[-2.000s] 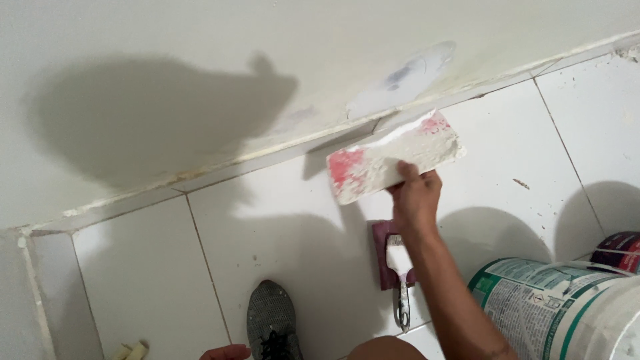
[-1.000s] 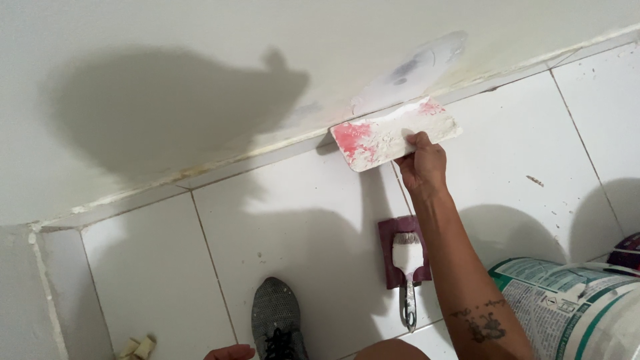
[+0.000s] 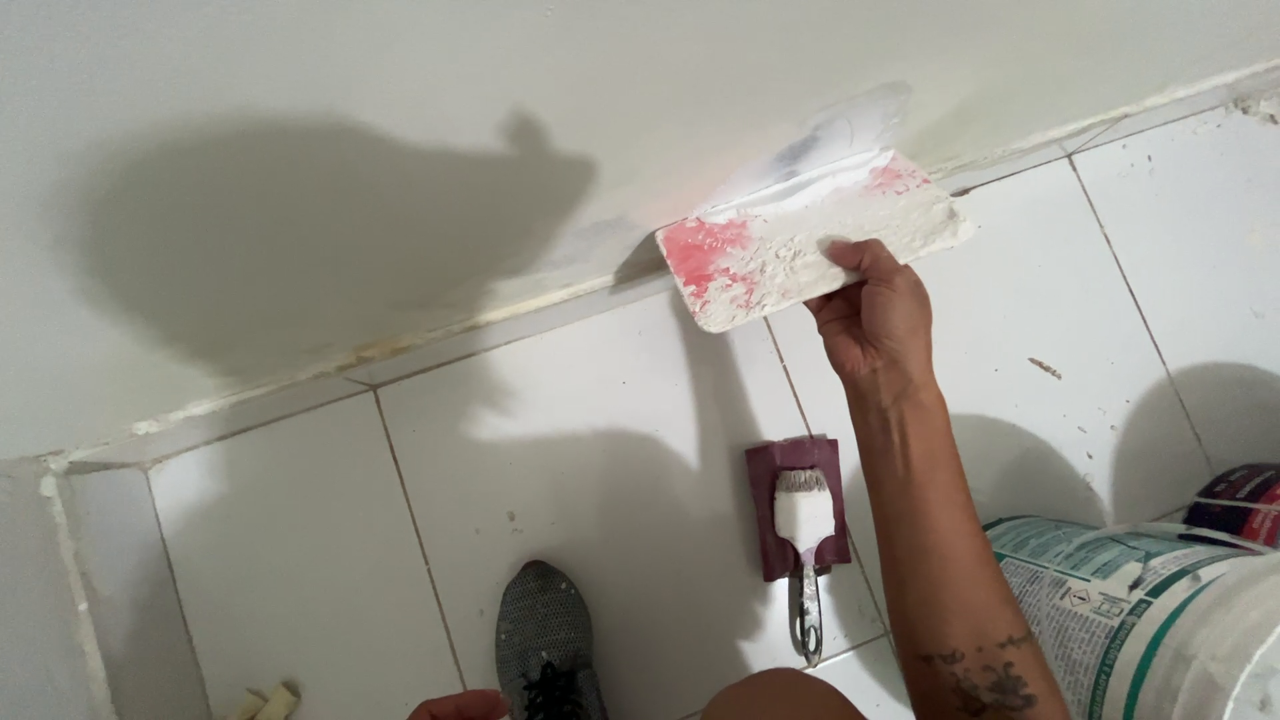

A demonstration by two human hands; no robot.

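My right hand (image 3: 875,300) grips a flat plastic spreader (image 3: 815,240), pink with white filler caked on it, thumb on top. The spreader's far long edge is against the wall, just below a grey-white patch (image 3: 840,130), with a ridge of wet white filler along that edge. Only some fingers of my left hand (image 3: 460,705) show at the bottom edge; whether they hold anything is hidden. A paintbrush (image 3: 804,520) with a white ferrule area lies on maroon sandpaper (image 3: 765,470) on the floor, left of my right forearm.
A white and green plastic bucket (image 3: 1130,610) lies at the lower right, with a dark red container (image 3: 1240,500) behind it. My grey shoe (image 3: 545,630) is on the white floor tiles. Pale scraps (image 3: 270,700) lie at the lower left. A tiled skirting (image 3: 560,325) runs along the wall.
The spreader in my right hand has moved from over the skirting and floor up to the wall patch. The brush and sandpaper have stayed where they were.
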